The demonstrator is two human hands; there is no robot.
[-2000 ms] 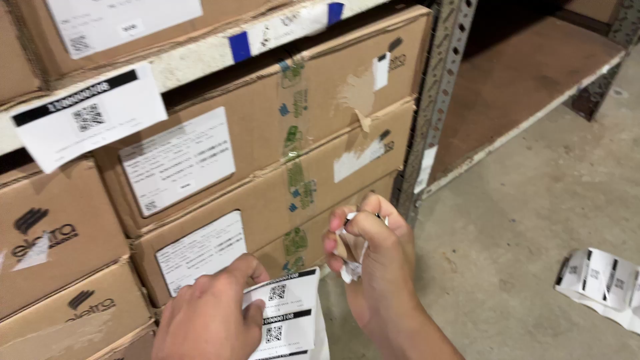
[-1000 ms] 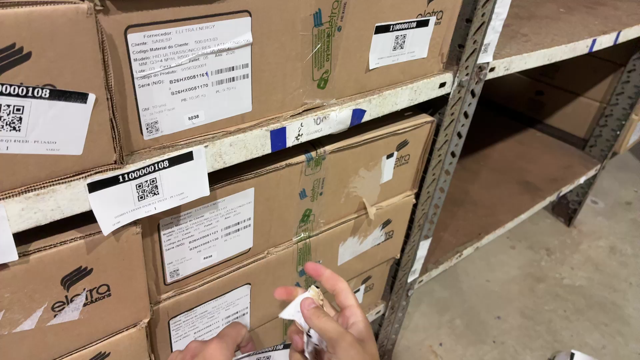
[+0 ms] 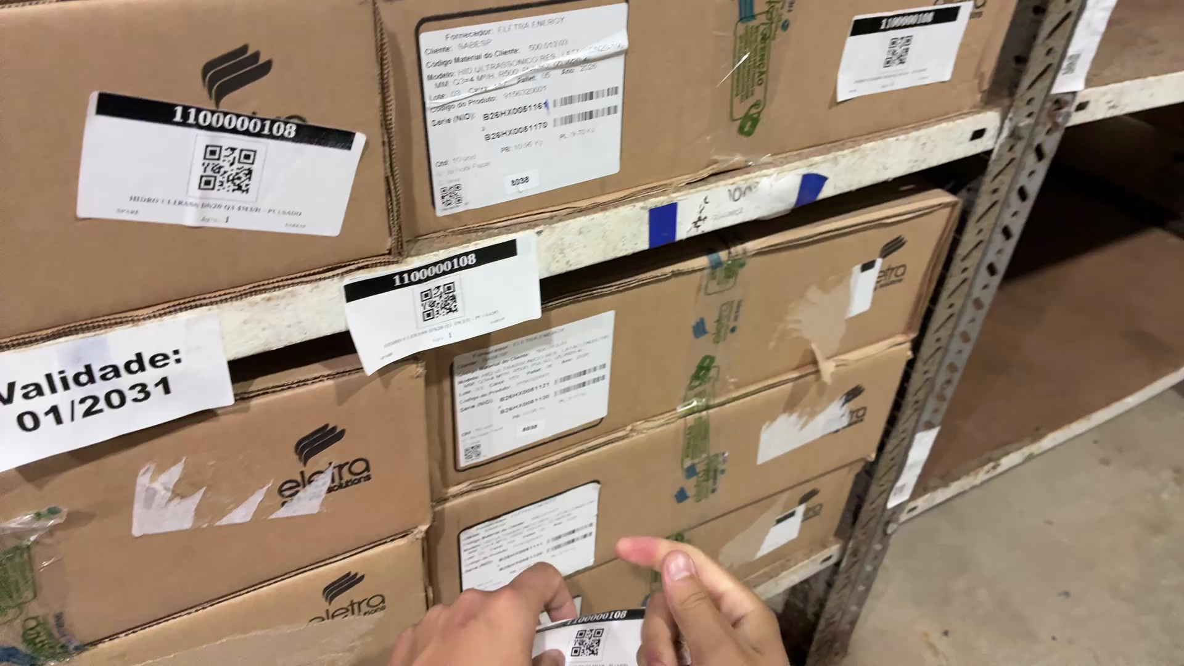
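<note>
At the bottom edge of the head view, my left hand [image 3: 490, 622] holds a white printed label [image 3: 589, 642] with a black band and a square code. Just right of that label is my right hand [image 3: 708, 606], its index finger stretched out to the left and its thumb raised; whether its lower fingers touch the label cannot be told. Behind both hands, cardboard boxes [image 3: 647, 462] with taped seams stand stacked under a metal shelf. A similar label [image 3: 442, 298] hangs on the shelf's edge, and another [image 3: 220, 165] is stuck to an upper box.
The pale shelf beam [image 3: 592, 231] runs across above the lower boxes. A perforated metal upright [image 3: 962, 305] rises at the right, with a brown lower shelf [image 3: 1064, 342] beyond it. Concrete floor [image 3: 1045, 546] shows at the lower right. Some box fronts bear torn paper remains.
The crumpled white paper seen earlier in my right hand no longer shows. My right hand is now close beside the label in my left hand. The view has shifted toward the boxes.
</note>
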